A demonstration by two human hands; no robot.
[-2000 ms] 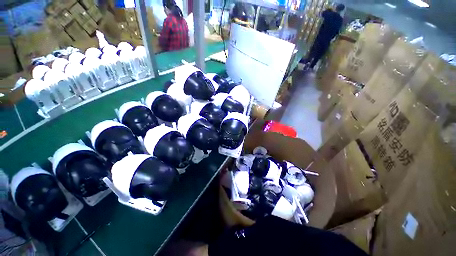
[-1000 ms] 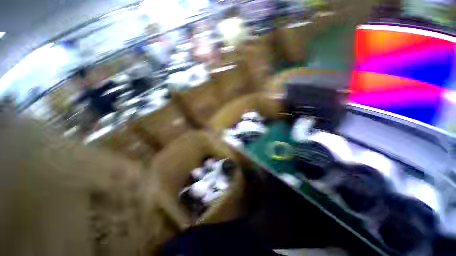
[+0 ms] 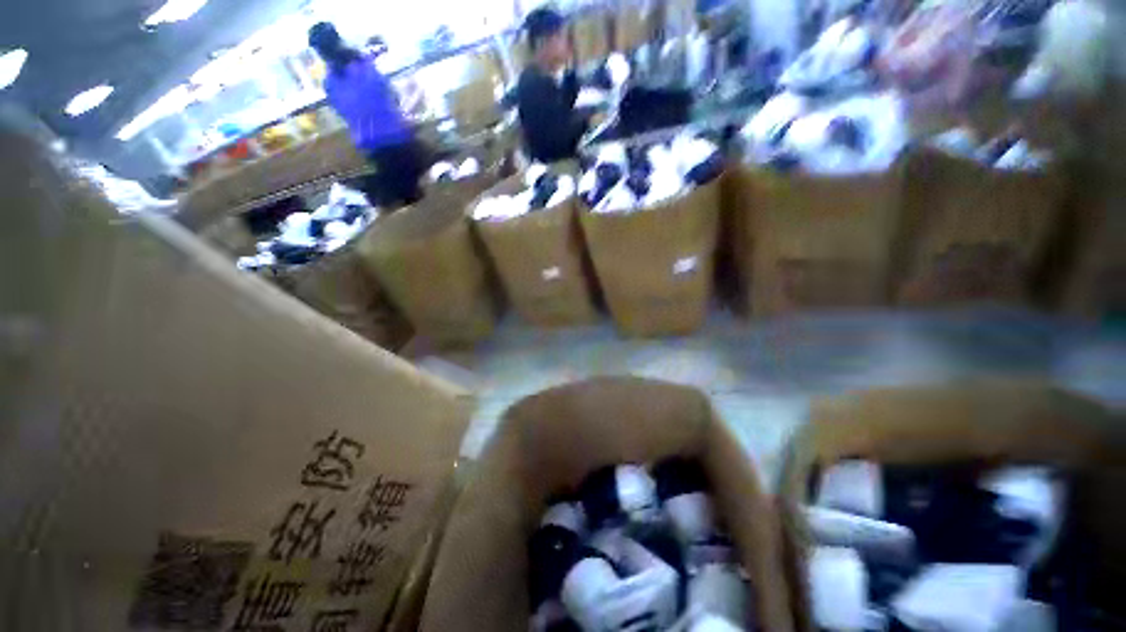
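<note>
No hand shows in the picture. Nearest in front of me is an open brown carton [image 3: 741, 519] with white and black dome cameras [image 3: 624, 590] piled loosely inside. A second open carton [image 3: 963, 401] stands to its right, holding more white and black cameras [image 3: 938, 598]; its lower part is cut off by the picture's edge. The view is somewhat blurred, so single cameras are hard to tell apart.
A large closed-sided cardboard carton [image 3: 235, 407] with dark printed characters rises at the left. Beyond a grey floor strip [image 3: 766, 358], a row of cartons [image 3: 648, 259] holds white and black items. Two people stand behind them, one in purple [image 3: 368, 109], one in dark clothes [image 3: 547, 109].
The view has swung away from the green bench and the coloured monitor towards the cartons on the floor. The bench and its rows of cameras are out of the picture.
</note>
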